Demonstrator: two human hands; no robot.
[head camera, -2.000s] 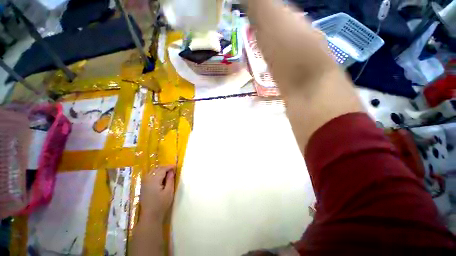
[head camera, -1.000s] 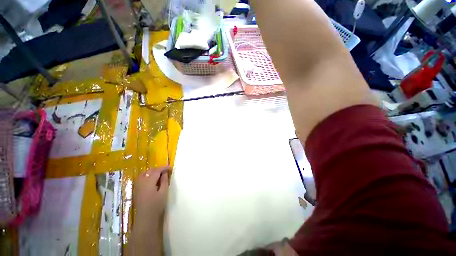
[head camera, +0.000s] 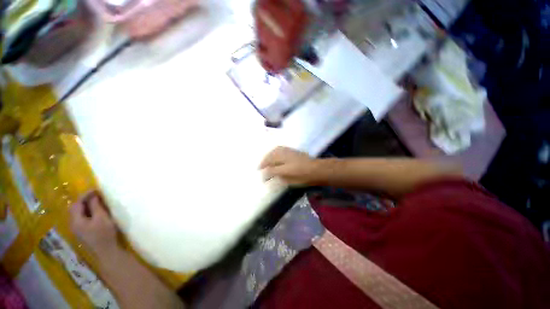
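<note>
A large pale cream cloth piece (head camera: 163, 157) lies flat over the white table, overexposed so its folds and some edges cannot be made out. My left hand (head camera: 93, 220) rests at its left edge on the yellow tape, fingers curled; whether it pinches the cloth is unclear. My right hand (head camera: 289, 166) lies at the right edge of the pale surface, blurred, palm down; its grip is hidden. The sewing machine's red head cover (head camera: 280, 30) stands beyond, above the shiny needle plate (head camera: 259, 90). The needle area is too blurred to read.
A stiff white sheet (head camera: 356, 75) hangs over the table edge right of the machine. Crumpled cream cloth (head camera: 449, 99) lies on a dusty-pink panel (head camera: 491, 136). A pink basket (head camera: 160, 18) stands at the back. Yellow tape (head camera: 51, 163) covers the table's left end.
The view has swung right and down. My right arm has come back from reaching far forward, and its hand is now near the table's front edge. My left hand stays at the cloth's left edge.
</note>
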